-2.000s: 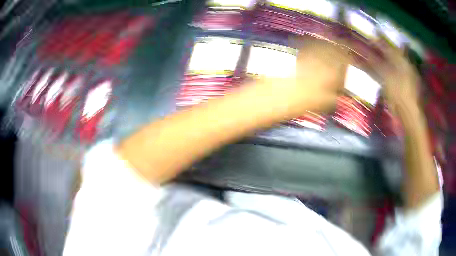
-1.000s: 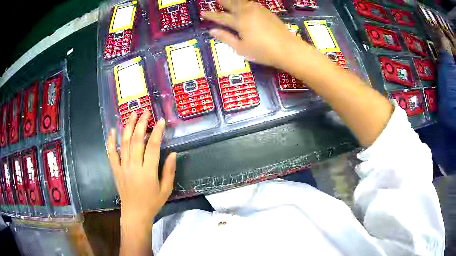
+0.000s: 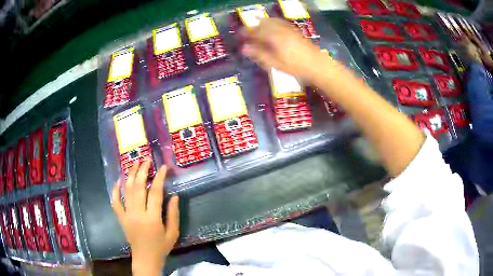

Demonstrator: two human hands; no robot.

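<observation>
A clear blister tray [image 3: 202, 178] in front of me holds red feature phones front up in two rows, with screens lit white. My left hand [image 3: 142, 215] lies at the near left, fingers spread, fingertips on the keypad of the near-row left phone [image 3: 131, 129]. My right hand [image 3: 286, 48] reaches across the tray, slightly blurred. Its fingers are over a far-row phone [image 3: 252, 15], covering its keypad; contact is unclear. I see nothing held in it. My right hand and forearm hide parts of the phones at the right.
Another tray [image 3: 75, 215] of red phones, back up, lies at the left. More back-up phones [image 3: 396, 58] lie in a tray at the right. Another person's blue sleeve and hand [image 3: 478, 54] are at the far right. The dark bench's worn front edge [image 3: 259, 222] runs before me.
The blurred view has steadied. Since one second ago, the tray sits lower in view and my right hand has shifted right along the far row. My left hand stays at the near-left phone.
</observation>
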